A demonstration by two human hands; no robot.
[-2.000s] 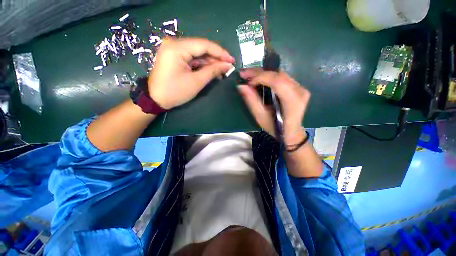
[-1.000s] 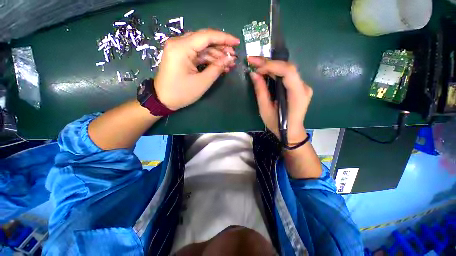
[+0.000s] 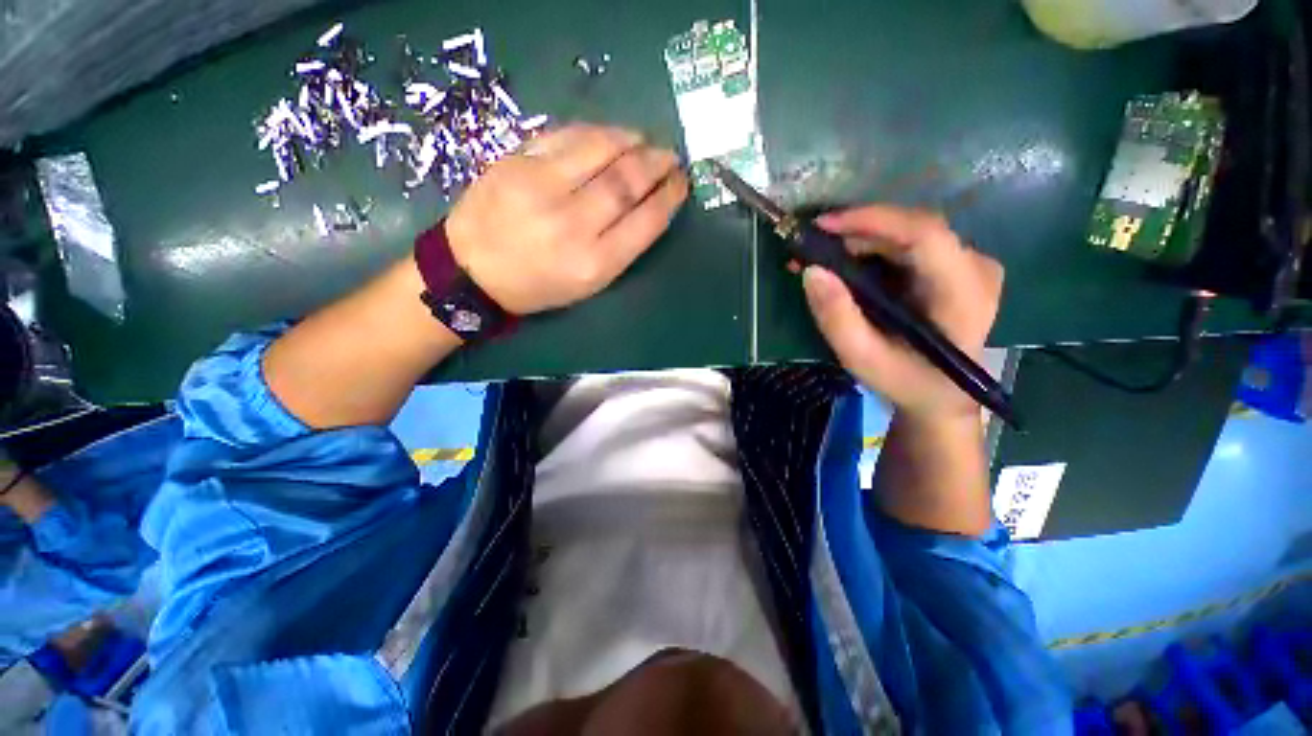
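A small green circuit board with a white area point(image 3: 717, 118) lies on the dark green mat in front of me. My right hand point(image 3: 914, 295) holds a black soldering iron point(image 3: 907, 319) like a pen. Its metal tip is at the lower part of the board. My left hand point(image 3: 573, 216) is bent palm down just left of the board, its fingertips at the board's lower left edge. Whether its fingers hold a small component cannot be seen. A pile of small white and dark components point(image 3: 446, 132) lies to the left, partly behind my left hand.
More green boards point(image 3: 1155, 176) overlap at the right beside a black holder. A white tub point(image 3: 1137, 15) is cut off at the top right. A flat clear plastic bag point(image 3: 84, 235) lies far left. A dark panel with a white label point(image 3: 1108, 431) is at the right bench edge.
My right hand has moved right and turned the iron from upright to slanted, its tip now at the board. My left hand has turned palm down and its fingertips have reached the board's edge.
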